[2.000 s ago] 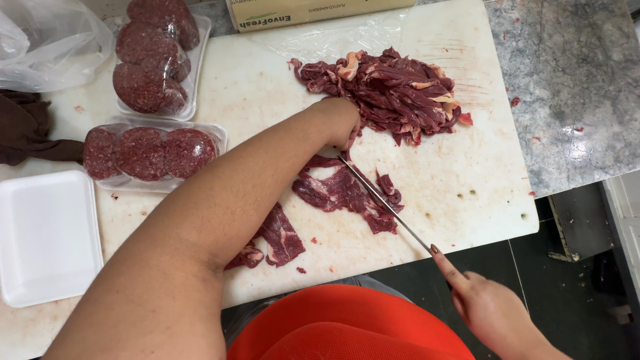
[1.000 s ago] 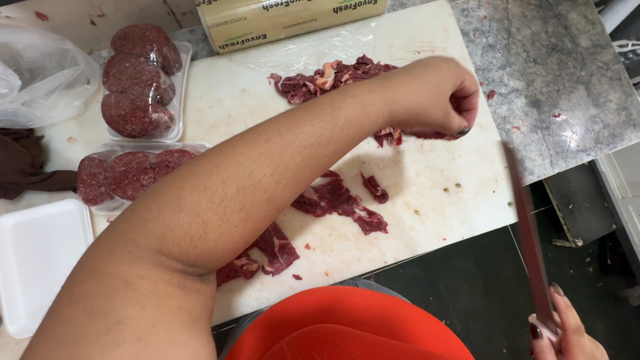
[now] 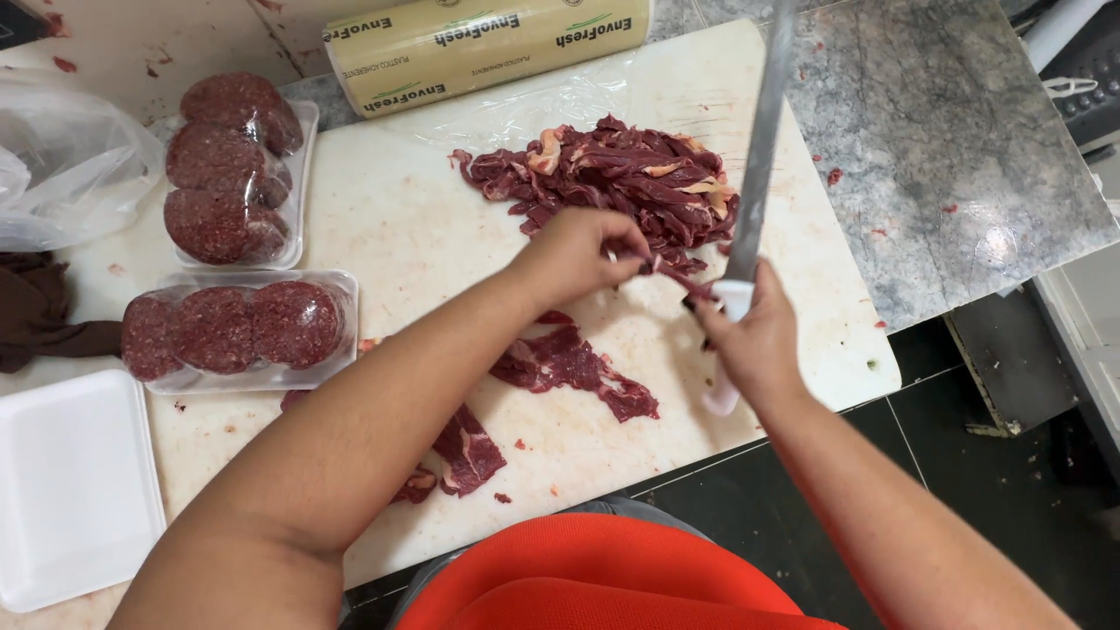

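Note:
My right hand (image 3: 752,337) is closed around the white handle of a long knife (image 3: 759,166), whose blade points up and away past the heap. Between my left hand (image 3: 588,249) and my right fingertips a thin strip of raw meat (image 3: 681,278) is stretched, pinched at both ends. Just beyond my left hand lies a heap of sliced raw meat (image 3: 630,179) with yellowish fat. Nearer to me, a flat piece of meat (image 3: 577,367) rests on the white cutting board (image 3: 411,206). Further pieces (image 3: 468,451) lie partly hidden under my left forearm.
Two wrapped trays of ground meat (image 3: 232,171), (image 3: 232,328) stand at the left, near a white foam tray (image 3: 74,490), a dark cloth (image 3: 35,306) and a clear plastic bag (image 3: 70,166). A cling film box (image 3: 490,48) lies behind the board. Grey stone counter (image 3: 927,157) borders it at right.
The knife has swung from pointing down across the flat piece to pointing away. My right hand has come up over the board, and my left hand has drawn back from the heap's right side.

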